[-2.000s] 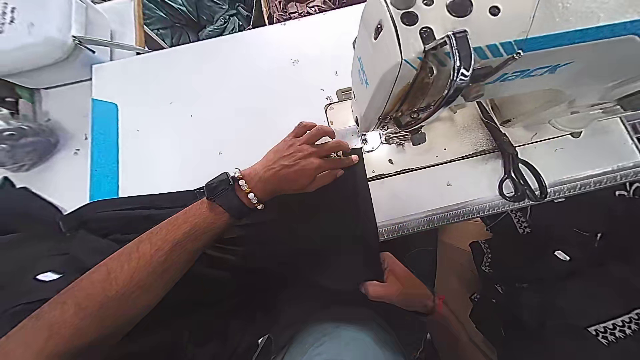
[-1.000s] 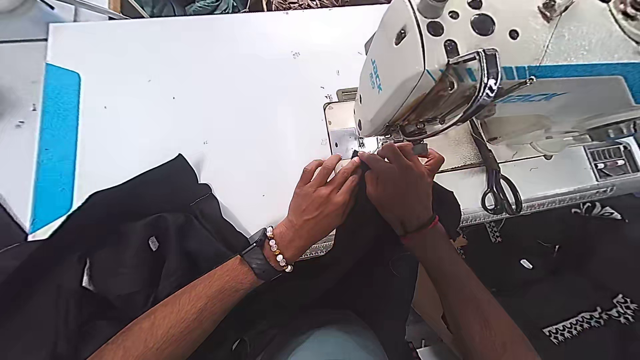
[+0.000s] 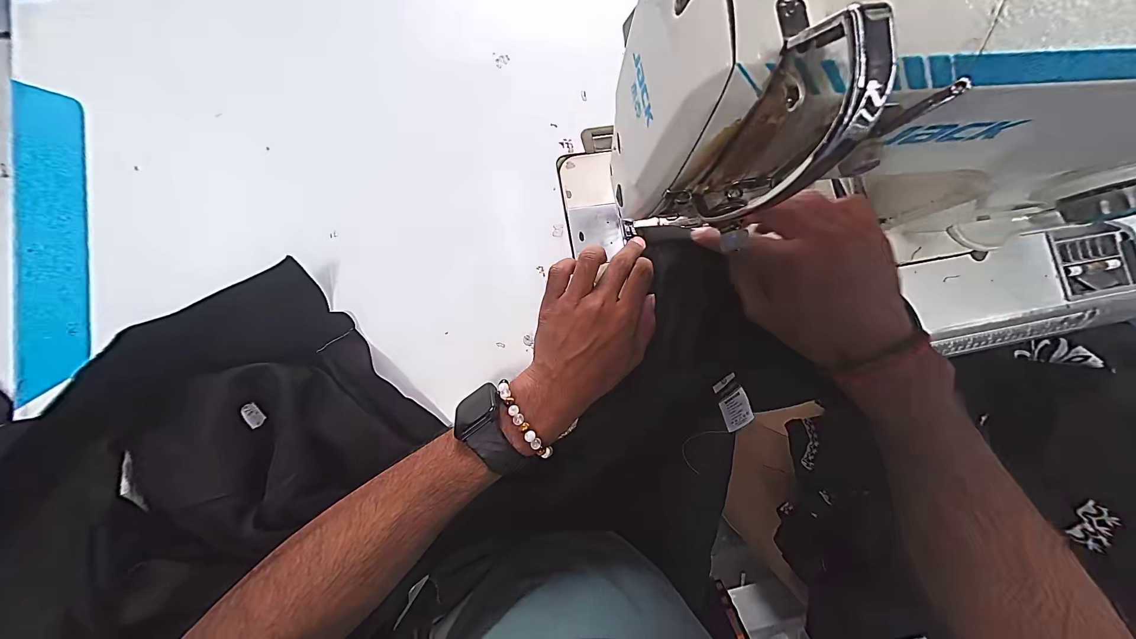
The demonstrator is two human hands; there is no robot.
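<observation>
Black fabric (image 3: 621, 461) runs from my lap up to the presser foot (image 3: 632, 229) of a white Jack sewing machine (image 3: 799, 98). My left hand (image 3: 599, 319) rests on the fabric just in front of the foot, fingers bent and fingertips close to the needle area. Right of the needle area, my right hand (image 3: 821, 275) is at the fabric's edge under the machine head; its fingertips are partly hidden and blurred, so its grip is unclear. A small white label (image 3: 732, 404) shows on the fabric below my hands.
The white sewing table (image 3: 311, 160) has a blue strip (image 3: 49, 240) at its left. More black cloth (image 3: 248, 355) lies over its front left edge. Dark cloth with white patterning (image 3: 1096, 524) is at the lower right. A measuring scale (image 3: 1021, 333) follows the table edge.
My right hand has come up from the fabric's lower edge to the machine, and has shifted right since one second ago. A white label now shows on the fabric. The view has moved closer.
</observation>
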